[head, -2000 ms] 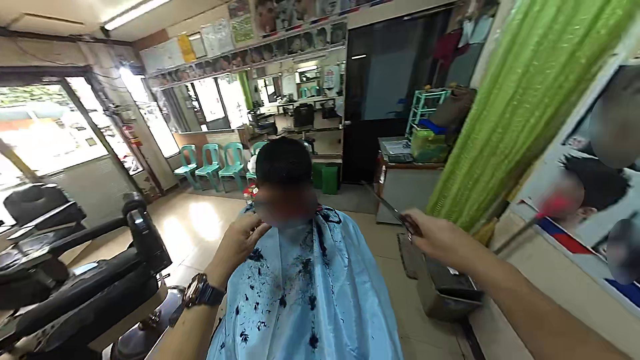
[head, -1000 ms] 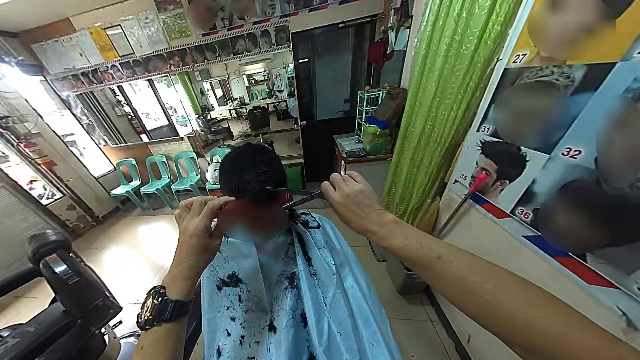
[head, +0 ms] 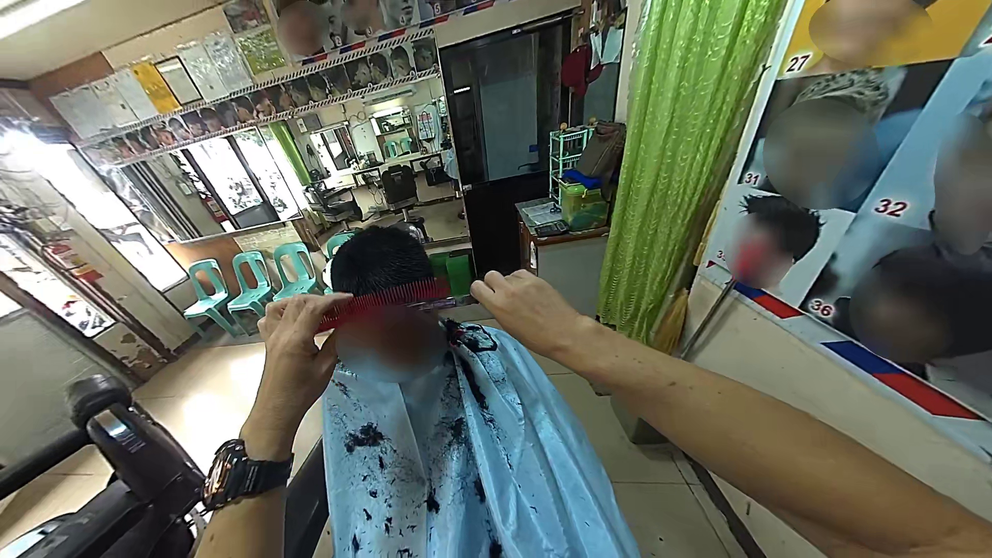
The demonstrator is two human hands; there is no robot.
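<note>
A person with short dark hair [head: 381, 260] sits facing me under a light blue barber's cape [head: 496, 449] strewn with dark hair clippings. My left hand [head: 298, 341], with a black watch [head: 246, 473] on the wrist, grips one end of a red comb [head: 380, 301]. The comb's teeth point up across the person's forehead, at the front hairline. My right hand [head: 527, 310] is at the other side of the head, closed on scissors [head: 453, 301] whose blades lie level along the comb. Its fingers hide most of the scissor handles.
A black barber chair's armrest [head: 116, 434] is at the lower left. Green plastic chairs [head: 252, 279] line the wall under a mirror [head: 372, 155]. A cabinet [head: 566, 267], a green curtain [head: 674, 170] and a wall with haircut posters [head: 852, 194] stand to the right.
My right hand has brought the scissors from the side of the person to the forehead. My left hand has risen from beside the face and now holds the comb across the hairline.
</note>
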